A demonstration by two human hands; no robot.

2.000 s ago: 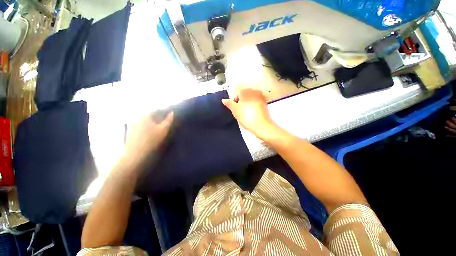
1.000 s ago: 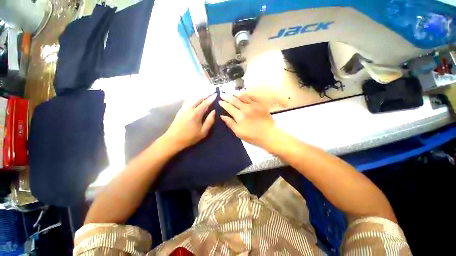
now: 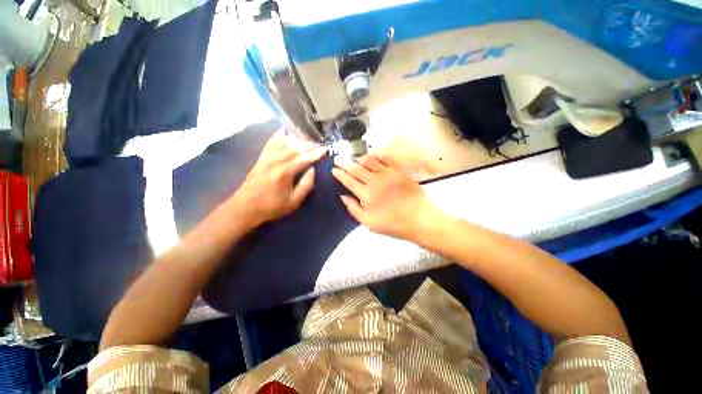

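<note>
A dark navy cut piece [image 3: 265, 250] lies on the white table, its upper right edge at the presser foot [image 3: 339, 148] of the sewing machine [image 3: 446, 77]. My left hand [image 3: 275, 178] lies flat on the cloth just left of the foot, fingertips close to it. My right hand [image 3: 385, 198] rests at the cloth's right edge, fingertips just below the foot. Both hands press the cloth rather than grasp it; the needle point cannot be made out.
Stacked navy pieces lie at left, one large pile [image 3: 92, 246] near the edge and smaller ones [image 3: 108, 88] behind. A frayed black scrap [image 3: 479, 111] and a black phone-like object [image 3: 605, 148] lie at right. A red box [image 3: 15, 227] stands far left.
The cloth has shifted up and left under the foot and turned, uncovering white table at its lower right. Both hands stay beside the foot, the left a little further left. The camera view has shifted slightly.
</note>
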